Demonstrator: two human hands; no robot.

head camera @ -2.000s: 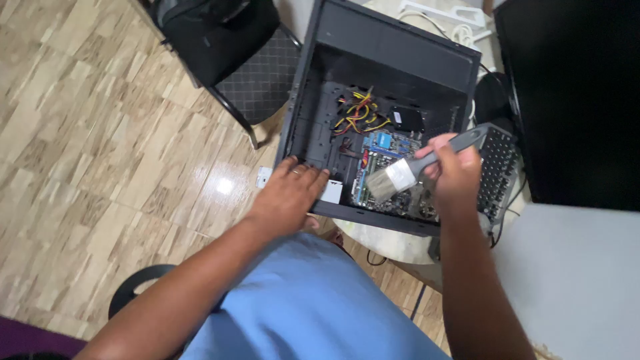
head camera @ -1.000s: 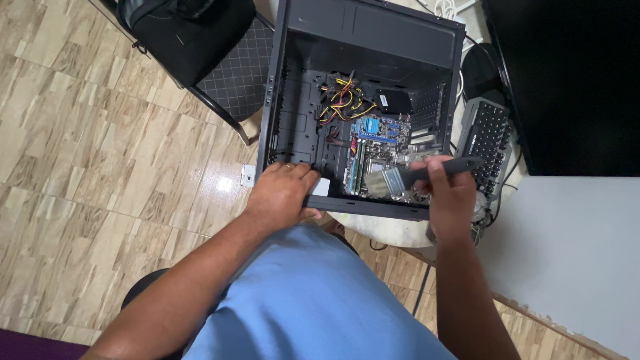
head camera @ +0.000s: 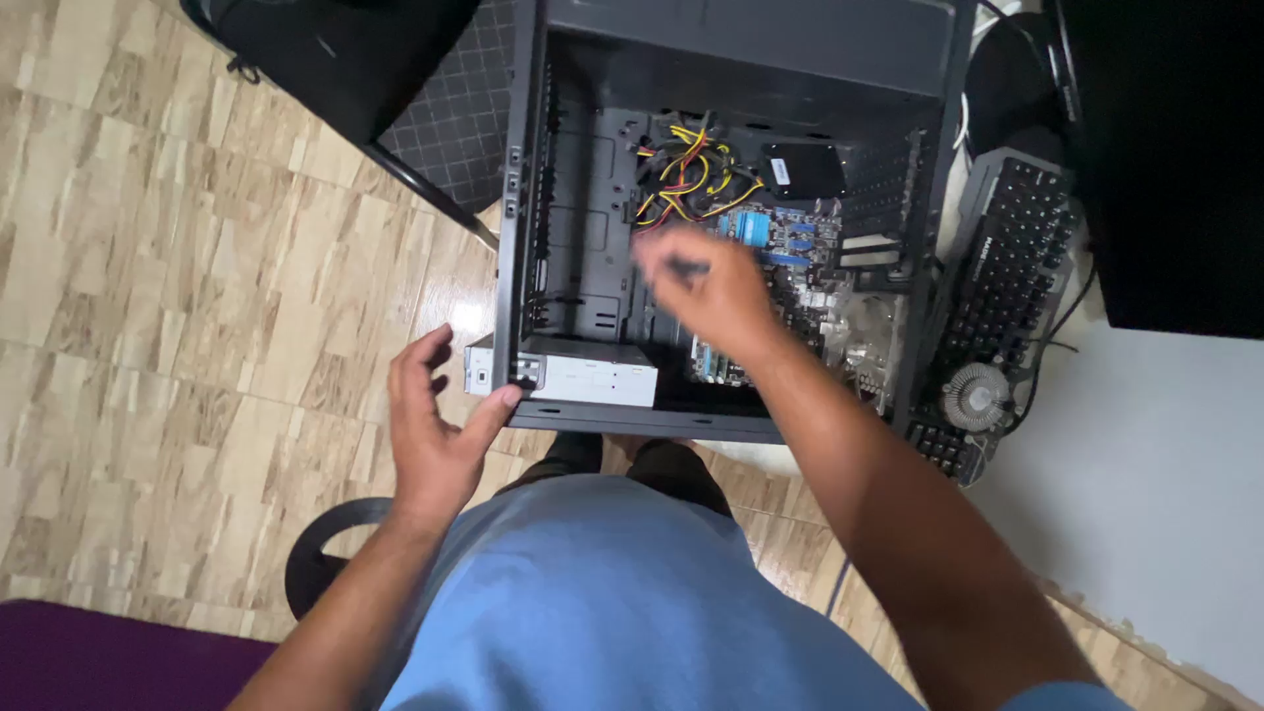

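Observation:
An open black computer case [head camera: 736, 423] lies before me. My left hand [head camera: 434, 434] is spread at its lower left corner, thumb touching the frame beside a silver drive [head camera: 602, 380], fingers apart. My right hand [head camera: 716, 286], blurred by motion, is over the inside of the case, left of the motherboard [head camera: 825, 286]. Its fingers are closed around a dark piece, which looks like the handle of the paintbrush; the bristles are hidden. Yellow, red and black power cables [head camera: 701, 173] bunch above that hand, beside a black solid-state drive [head camera: 805, 170].
A black keyboard [head camera: 1007, 257] lies right of the case, with a round finned cooler [head camera: 976, 397] on it. Beyond is a dark monitor [head camera: 1175, 158]. A black chair [head camera: 449, 118] stands at upper left, and a dark curved stool edge [head camera: 306, 553] shows at lower left.
My right hand has moved left from over the motherboard, and the brush's bristles no longer show. My left hand has shifted left to the case's corner, uncovering more of the silver drive.

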